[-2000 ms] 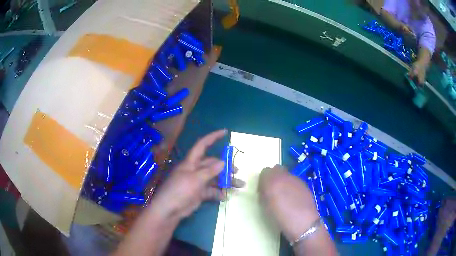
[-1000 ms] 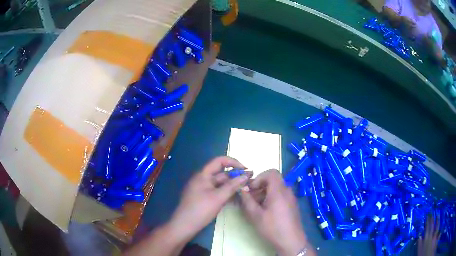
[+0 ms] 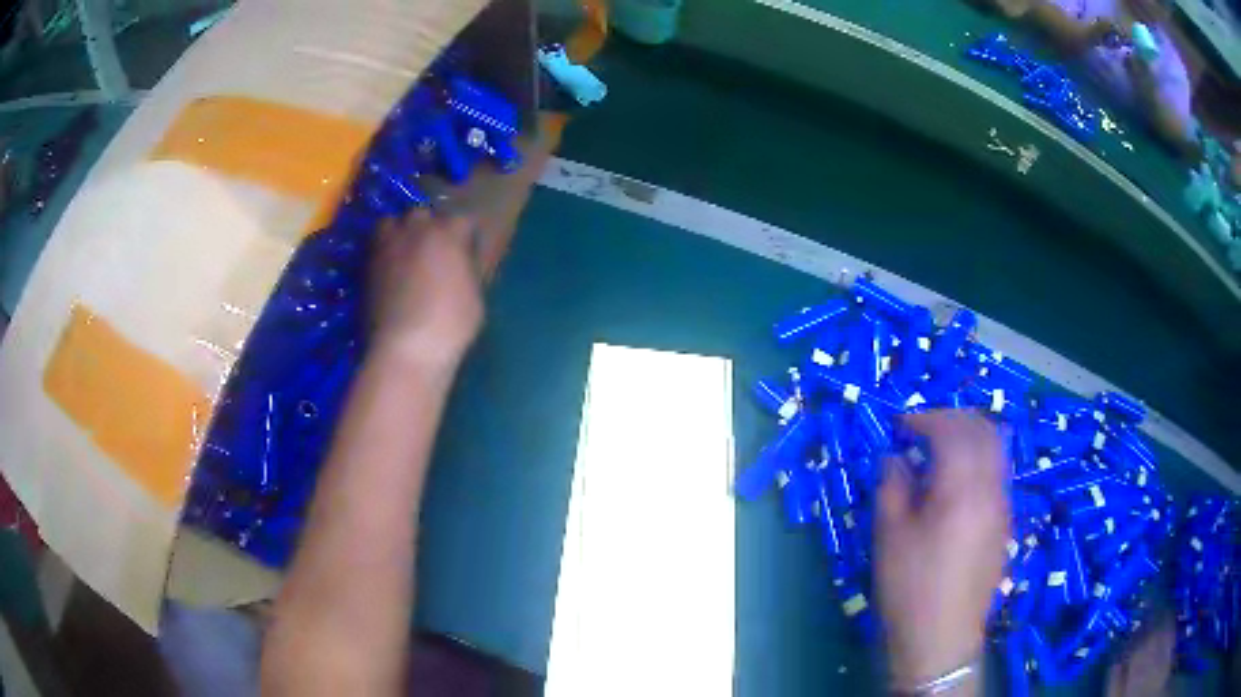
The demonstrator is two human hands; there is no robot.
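My left hand (image 3: pixel 425 279) reaches into the open cardboard carton (image 3: pixel 123 245), over the blue cylinders (image 3: pixel 306 313) inside; its fingertips are partly hidden, and I cannot tell if it grips one. My right hand (image 3: pixel 949 517) is over the pile of blue cylinders (image 3: pixel 1075 545) at the right, many with small white stickers. A blue cylinder (image 3: pixel 915 447) shows at its fingertips; whether it is held is unclear. A long pale sheet (image 3: pixel 647 531) lies flat between the hands, white with glare.
A pale metal rail (image 3: pixel 762 242) runs along the bench's far side. Beyond it, a teal piece (image 3: pixel 572 76) lies near the carton's upper corner. At the top right are a person's purple sleeve (image 3: pixel 1150 75) and more blue cylinders (image 3: pixel 1041 82). Another hand (image 3: pixel 1143 665) shows at the lower right.
My hands have parted from over the sheet, where they held a blue cylinder together. The left moved into the carton, the right over the pile. A teal piece has appeared beyond the rail.
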